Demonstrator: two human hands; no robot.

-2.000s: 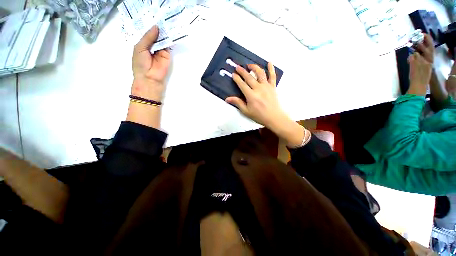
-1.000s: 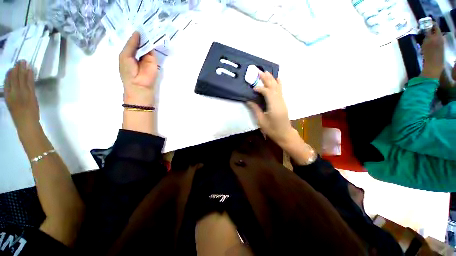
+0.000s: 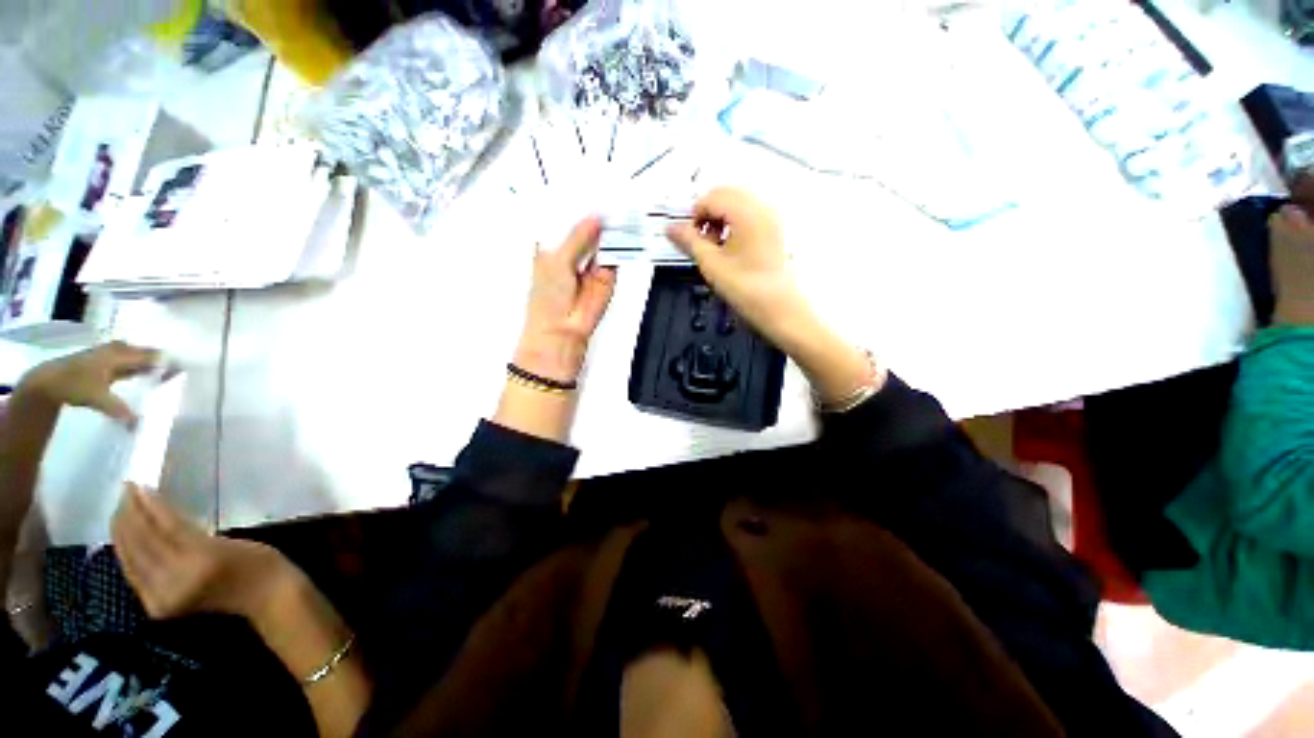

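A black tray point(image 3: 706, 387) lies on the white table in front of me, with a raised rim and dark shaped hollows; no white earbuds show in it. My left hand point(image 3: 565, 296) is left of the tray's far end and holds a fan of white cards point(image 3: 623, 238) with dark print lines. My right hand point(image 3: 742, 260) is over the tray's far right part, its fingertips pinching the right end of a card at the fan. The right hand hides the tray's far right corner.
Clear bags of silvery parts point(image 3: 418, 116) lie at the back. White flat boxes point(image 3: 231, 216) are stacked left. A co-worker's hands point(image 3: 173, 555) hold a white piece at lower left. A wrapped sheet point(image 3: 1124, 94) and a green sleeve point(image 3: 1247, 490) are right.
The tray now shows dark hollows instead of the white earbuds and case. My right hand has left the case and moved up to the cards. The view has shifted left.
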